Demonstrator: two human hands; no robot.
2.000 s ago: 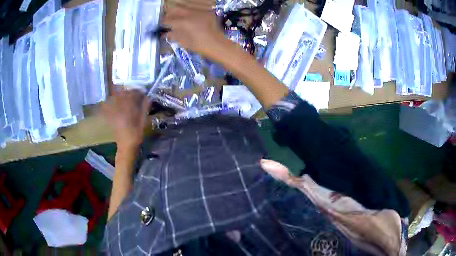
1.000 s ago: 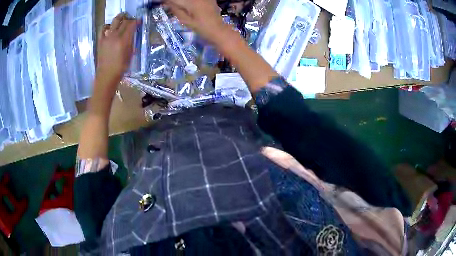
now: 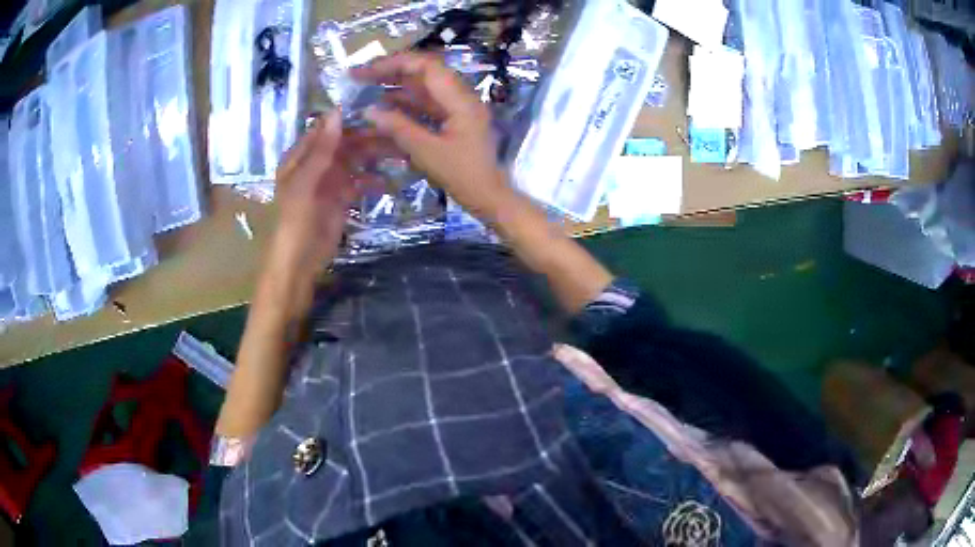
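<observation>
A frosted white tray (image 3: 252,134) lies on the tan bench at left of centre, with a black cable (image 3: 274,60) in its upper part. My right hand (image 3: 433,123) is right of the tray, over the heap, with its fingertips on a small clear bag (image 3: 351,94). My left hand (image 3: 316,176) is blurred and close to the same bag; whether it grips it cannot be told. Clear bagged parts (image 3: 390,203) lie below the hands, partly hidden by them. Black cables (image 3: 481,30) lie above the right hand.
Overlapping white trays stand in rows at the left (image 3: 96,160) and right (image 3: 829,91). A slanted tray (image 3: 590,112) with a bagged part lies right of the heap. White papers (image 3: 647,188) and light blue cards (image 3: 708,144) lie near it. Red stools (image 3: 144,417) are below the bench.
The black cable now lies in the tray, and both hands are off it. My right hand has moved down over the heap and my left hand has moved down and right, towards it. A small bag is between them.
</observation>
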